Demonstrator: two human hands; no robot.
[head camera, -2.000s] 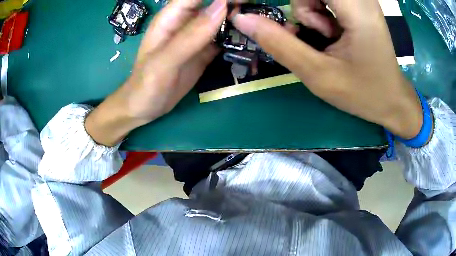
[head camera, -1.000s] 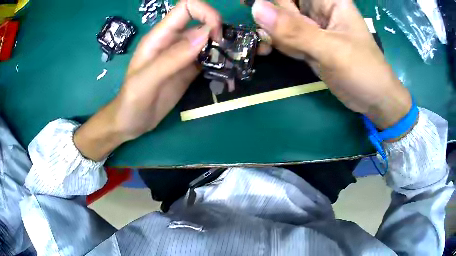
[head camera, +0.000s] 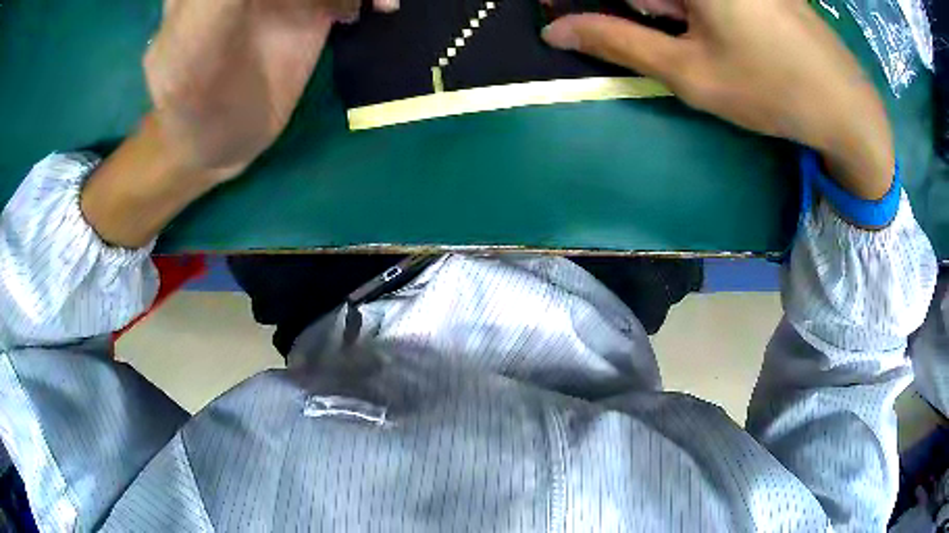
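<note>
A black carrier strip (head camera: 499, 73) with a pale yellow near edge lies on the green mat. Tiny pale squares (head camera: 467, 34) run in a diagonal row on it. My left hand (head camera: 224, 83) is at the strip's left end, its fingers cut off by the top edge. My right hand (head camera: 728, 73) is over the strip's right part, thumb pointing left, its other fingers partly cut off at the top. What either hand holds cannot be made out. The black device housing is not in view.
A crinkled clear bag (head camera: 888, 44) lies at the upper right. The green mat (head camera: 468, 193) ends at a bench edge in front of my smock. A blue wrist strap (head camera: 860, 204) is on my right wrist. A red piece (head camera: 167, 283) shows below the bench edge at left.
The view has shifted, so the bench sits higher in the picture. The housing and spare housing have left view. My left hand has moved left, uncovering the row of pale squares.
</note>
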